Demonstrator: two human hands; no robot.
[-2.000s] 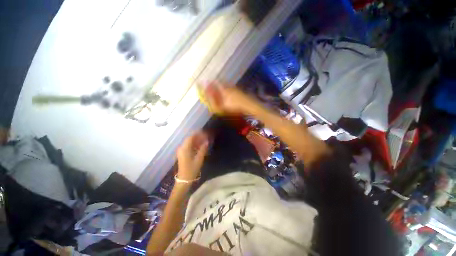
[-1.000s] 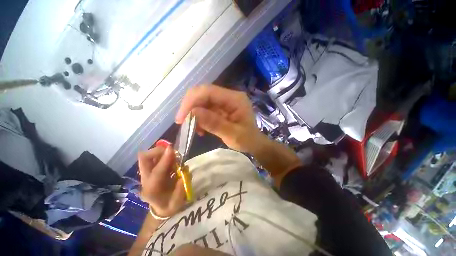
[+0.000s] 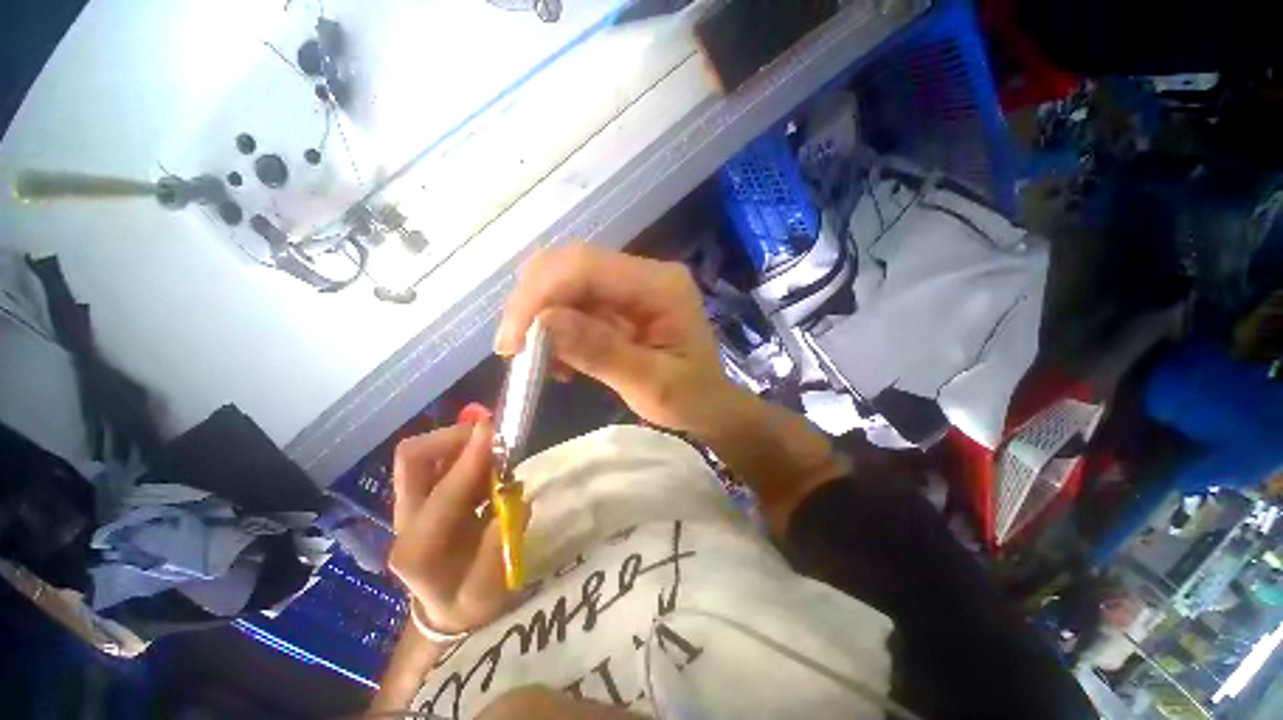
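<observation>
My left hand (image 3: 453, 523), with a pale band at the wrist, grips the scissors (image 3: 524, 394) by their handles. The yellow handle loop points down, a bit of the red loop shows by my fingers, and the metal blades point up and look closed. My right hand (image 3: 626, 331) is curled at the blade tips, with thumb and forefinger beside them. Whether it pinches the tips or something small there cannot be told. Both hands are in front of my body, just off the table's front edge.
The white sewing-machine table (image 3: 155, 331) has a ruler-marked edge; the machine parts (image 3: 352, 246) sit on it under glare. Black and pale pieces (image 3: 190, 542) lie at lower left. Right of the table are blue baskets (image 3: 767, 204), a grey-white panel (image 3: 943, 303) and a red basket (image 3: 1034, 471).
Two seconds ago my hands were apart, the right one blurred near something yellow. One second ago both were at the scissors with blades slightly open; now the blades look closed.
</observation>
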